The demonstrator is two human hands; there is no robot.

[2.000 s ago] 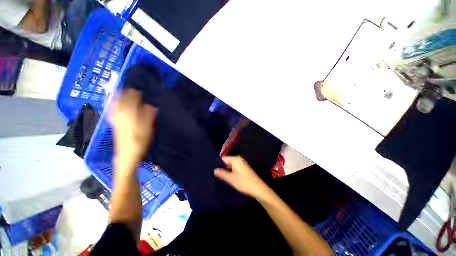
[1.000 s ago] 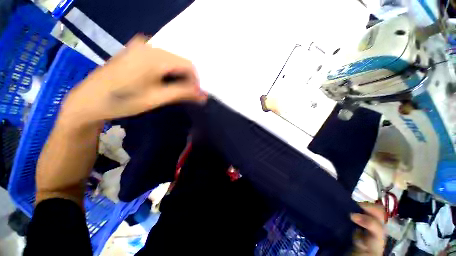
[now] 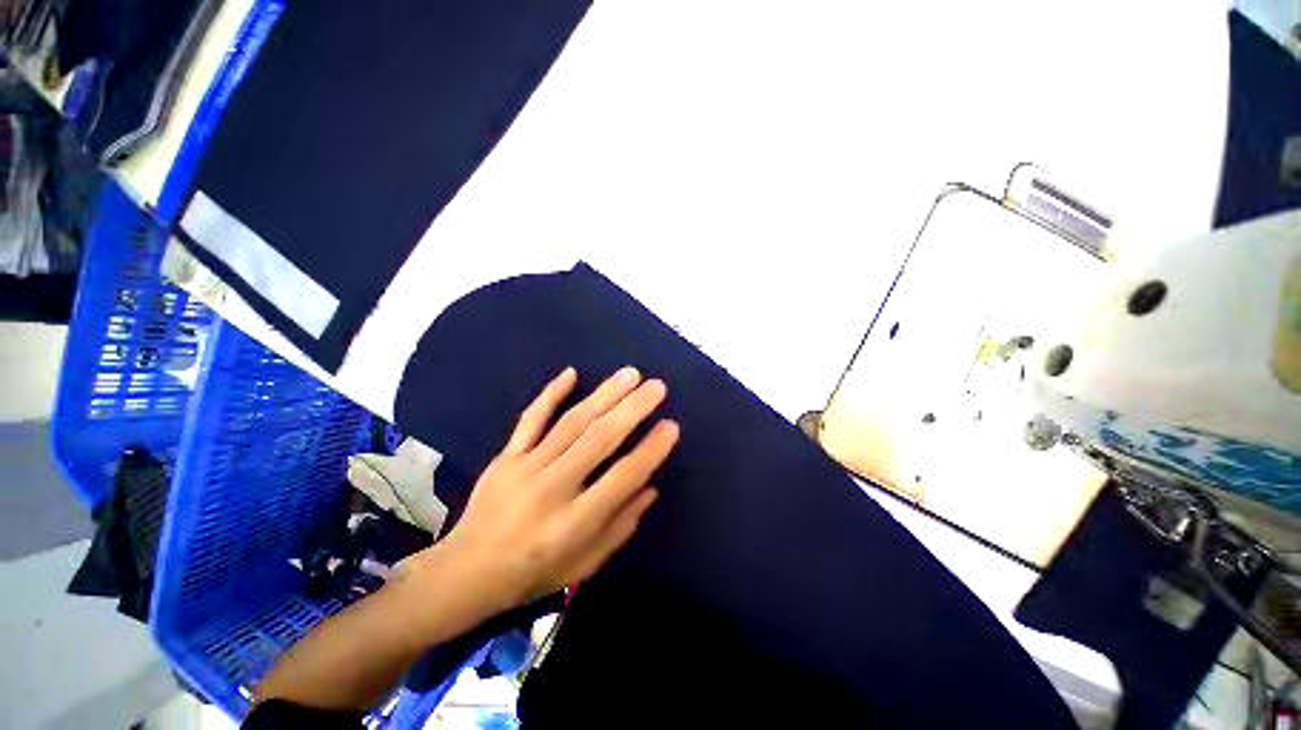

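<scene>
A long navy-black fabric panel (image 3: 799,542) lies over the table's front edge, its rounded end on the white table and its lower part over my lap. My left hand (image 3: 564,492) lies flat on it, fingers spread. My right hand is not in view. The needle plate (image 3: 956,385) is right of the panel, beside the white sewing machine head (image 3: 1184,342). A small dark cut piece (image 3: 1127,613) lies below the machine head, close to the panel's right side.
Dark waiting panels (image 3: 385,114) with a pale strip (image 3: 260,264) lie at the far left of the white table (image 3: 742,171). A blue crate (image 3: 236,485) stands below the table's left edge. Another dark cloth (image 3: 1263,121) shows at the upper right.
The panel has come up from the crate and my lap onto the table edge. My left hand has gone from raised to flat on it. My right hand has left the picture.
</scene>
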